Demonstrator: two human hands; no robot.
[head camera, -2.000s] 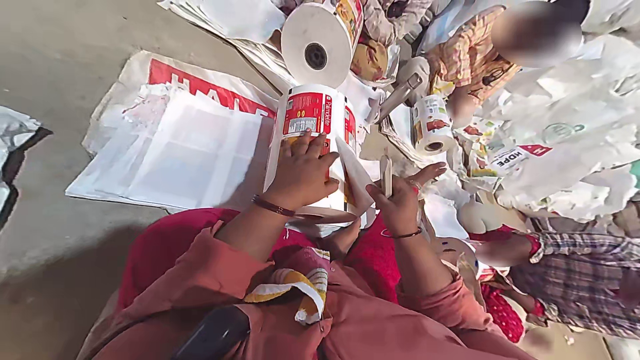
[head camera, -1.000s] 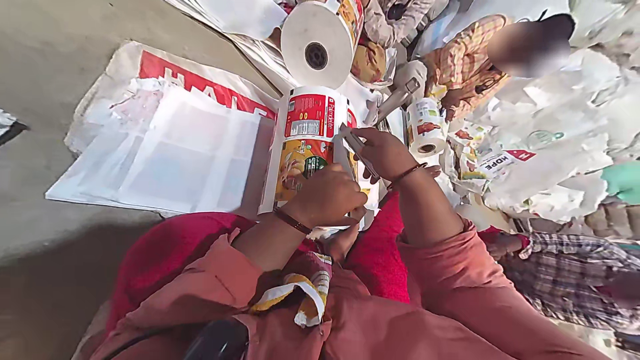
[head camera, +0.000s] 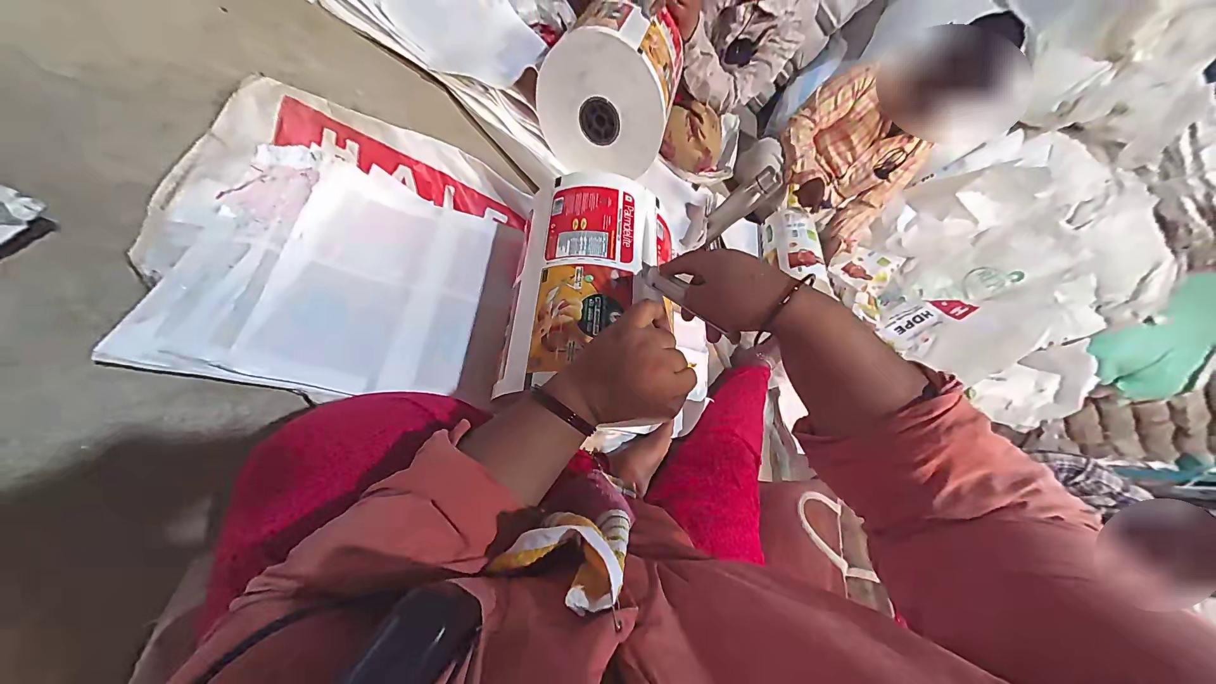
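A large roll of printed packaging film in red, yellow and white lies between my knees. My left hand is curled over its lower right part, fingers pinched near the film's edge; what they pinch is hidden. Just beyond it, my right hand grips a thin, pale, flat tool, its tip at the right side of the roll. The tool's exact kind cannot be told. White film hangs below my left hand.
A second printed roll with a dark core stands beyond. White sheets lie on a sack at left. A small printed roll is at right, near a person in a checked shirt. White plastic sheeting is heaped at far right.
Two seconds ago my left hand lay spread on the roll's top; it has since moved down and right and curled. My right hand has moved up to the roll's right side with the tool.
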